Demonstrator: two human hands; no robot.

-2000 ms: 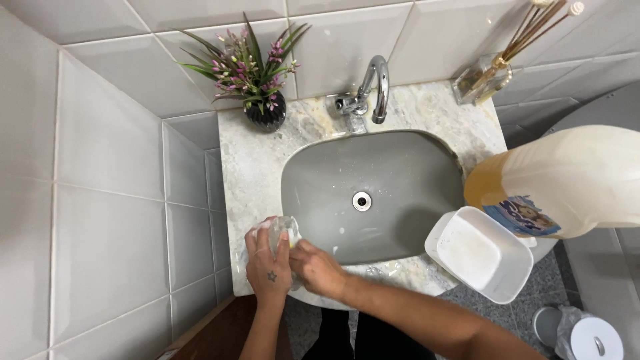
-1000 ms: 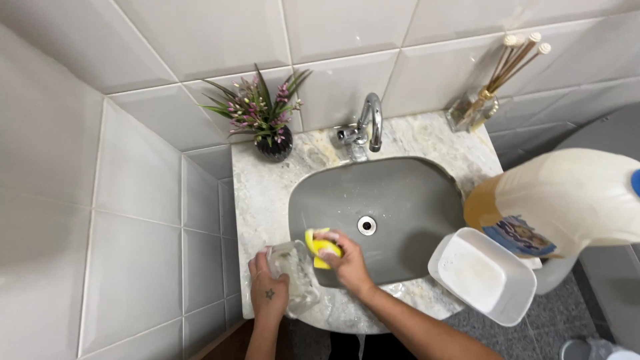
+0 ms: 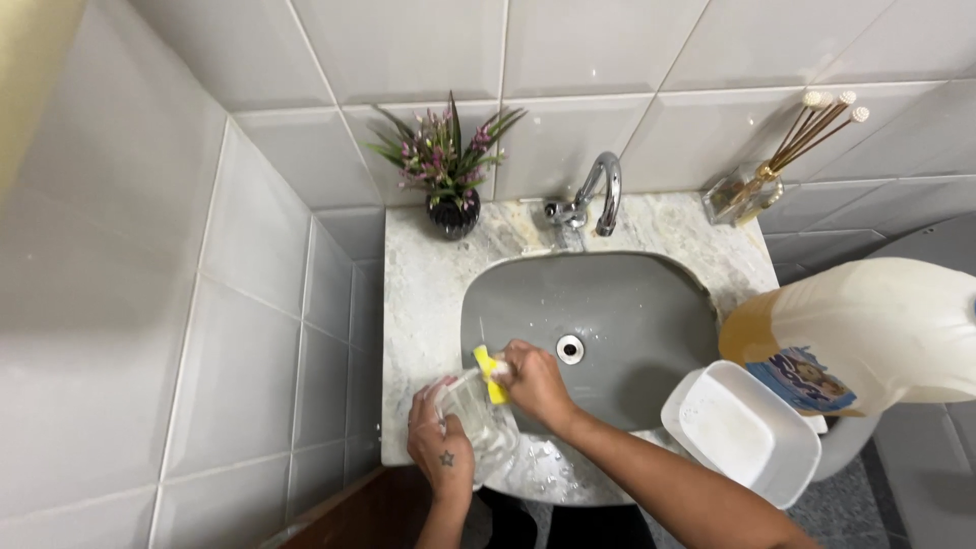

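Note:
My left hand grips a clear plastic container, wet and tilted, over the front left edge of the marble counter. My right hand pinches a yellow sponge against the container's rim, above the left side of the grey sink basin. Part of the sponge is hidden behind my fingers. Water drops and whitish suds lie on the counter's front edge.
A chrome faucet stands behind the basin. A dark vase of flowers is back left, a reed diffuser back right. On the right are a white plastic tub and a large bottle of amber liquid. Tiled wall borders the left.
Two seconds ago both hands were close together at the counter's left front edge. Since one second ago, the sponge has gone from beside the container to its rim.

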